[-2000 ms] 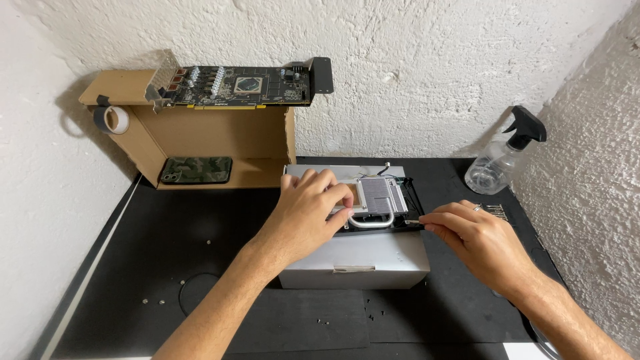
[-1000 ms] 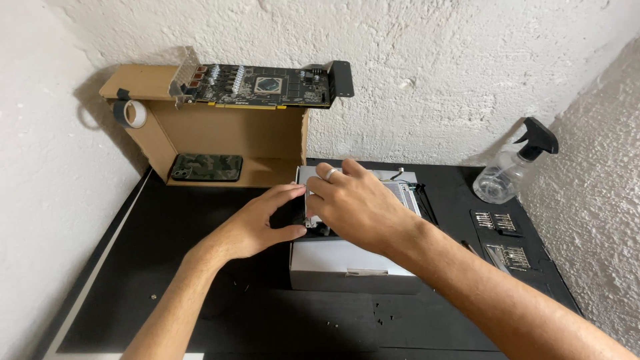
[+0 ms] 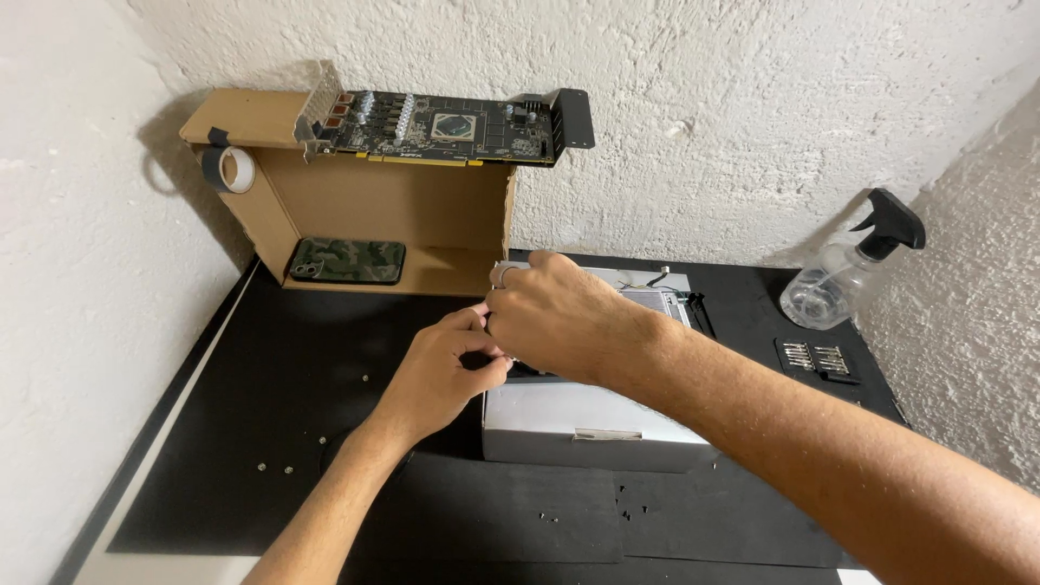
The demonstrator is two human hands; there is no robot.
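Observation:
A graphics card's cooler, with silvery metal fins and a black frame, lies on a white cardboard box. Over the cooler's left end my right hand is bent down with curled fingers, a ring on one of them; its fingertips are hidden, so what it holds does not show. My left hand meets it from the left, thumb and forefinger at the cooler's left end; whether they pinch something small cannot be told. A thin cable with a white plug sticks out behind the cooler.
A bare graphics card circuit board rests on an open cardboard box, beside a roll of tape. Inside lies a camouflage-cased phone. A spray bottle and a set of driver bits are at the right. Small screws are scattered in front.
My right hand has moved from the cooler's right end to its left end, crossing over the cooler. My left hand has shifted left, off the cooler's middle.

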